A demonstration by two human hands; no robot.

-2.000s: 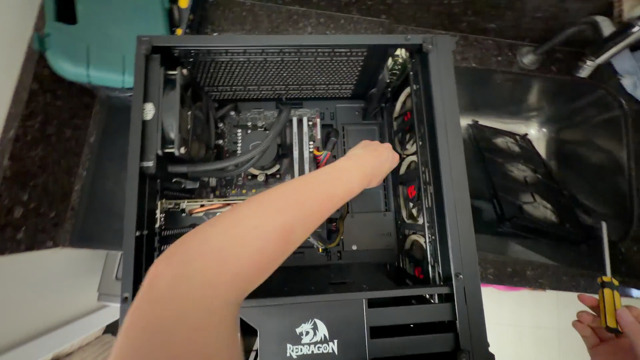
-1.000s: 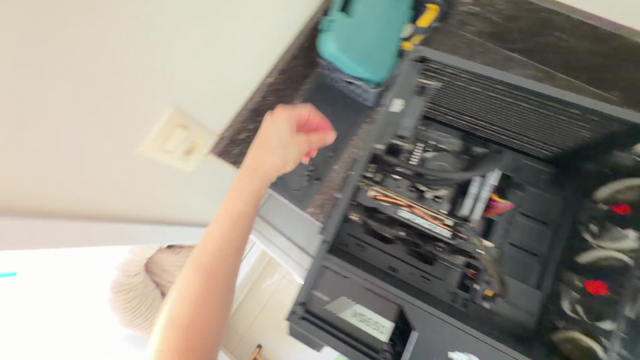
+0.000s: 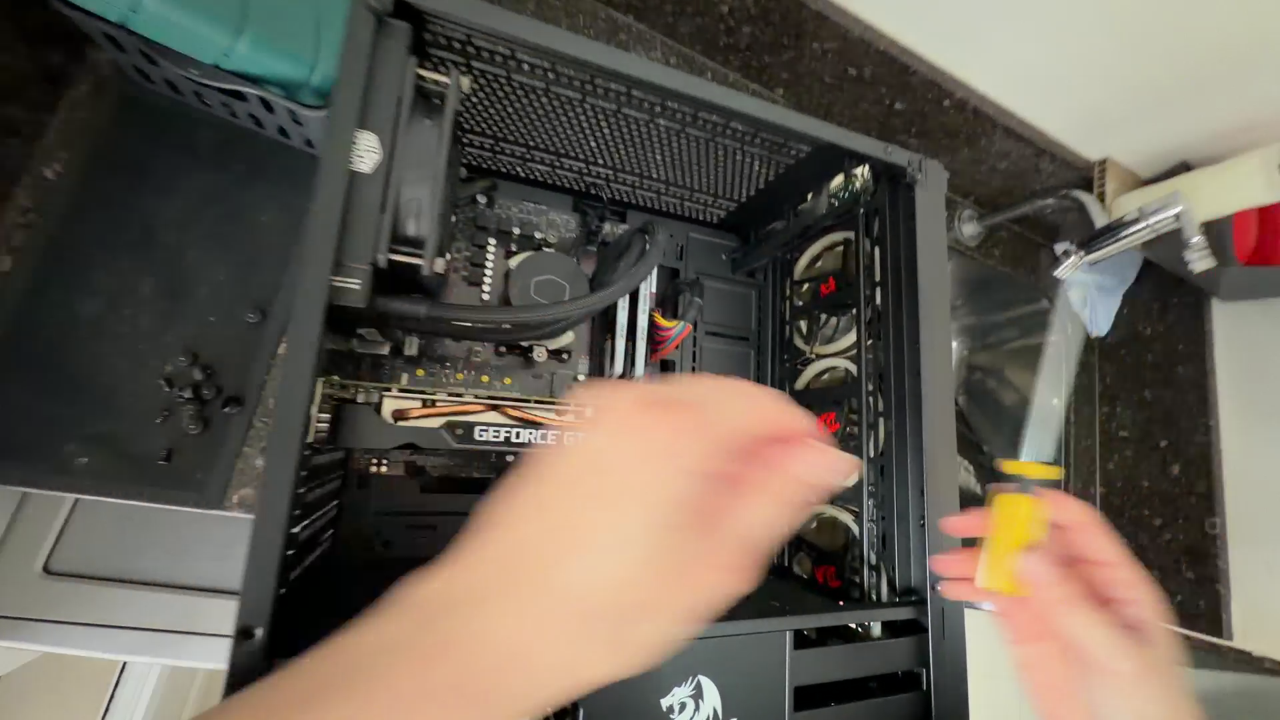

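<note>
My left hand [image 3: 690, 480], blurred, is over the lower middle of an open black PC case [image 3: 930, 400], its fingers bunched near the front fans [image 3: 825, 420]. Whether it pinches anything cannot be made out. Right of the case, my right hand [image 3: 1070, 580] holds a screwdriver [image 3: 1015, 540] by its yellow handle, the shaft pointing up. Inside the case are a graphics card [image 3: 430, 432], a round cooler pump block [image 3: 548, 280] with black hoses, memory sticks [image 3: 630, 325] and a radiator [image 3: 400, 190]. Part of the graphics card is hidden behind my left hand.
Several small black screws [image 3: 190, 385] lie on a dark tray [image 3: 130, 270] left of the case. A teal box [image 3: 250, 40] sits in a perforated basket [image 3: 200, 85] at upper left. A steel sink [image 3: 990, 350], a faucet [image 3: 1130, 235] and a light blue cloth [image 3: 1105, 290] are at right.
My left hand has come from the dark tray beside the case back over the case interior. The view has swung back right, bringing the right hand and screwdriver into sight again.
</note>
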